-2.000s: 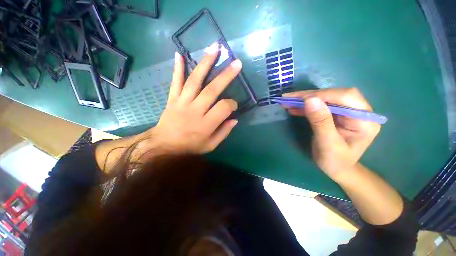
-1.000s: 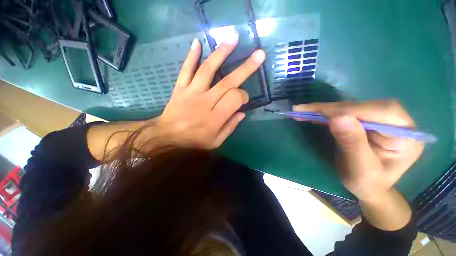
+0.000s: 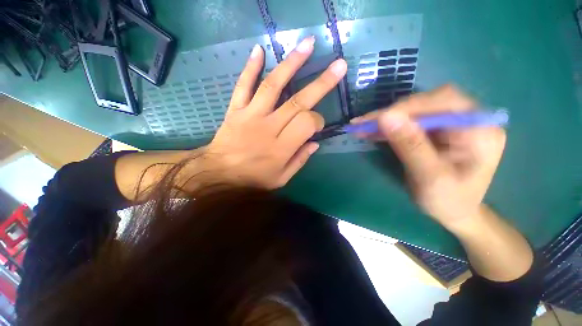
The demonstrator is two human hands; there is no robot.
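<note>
A thin black frame (image 3: 343, 83) lies on the clear liner sheet (image 3: 191, 58), its top cut off by the picture's edge. My left hand (image 3: 265, 121) lies over the frame's left side, fingers spread, pressing it down. My right hand (image 3: 440, 146) is blurred and grips the blue-purple tweezers (image 3: 459, 120). The tweezers' tip is at the frame's lower right corner; whether it holds a pad cannot be told. Black adhesive pads (image 3: 387, 67) sit in rows on the liner right of the frame, their lower rows shaded. Pale slot marks fill the liner's left part.
A tangled heap of black frames (image 3: 57, 32) lies at the upper left. A single frame (image 3: 107, 76) lies at its right edge. Black ribbed items (image 3: 565, 264) are at the lower right. Red items (image 3: 14, 232) are below the green table (image 3: 504, 57) at the left. Hair covers the lower middle.
The frame and my left hand have shifted right over the liner. My right hand first moved right, away from the frame, then came back left, bringing the tweezers' tip to the frame's lower corner.
</note>
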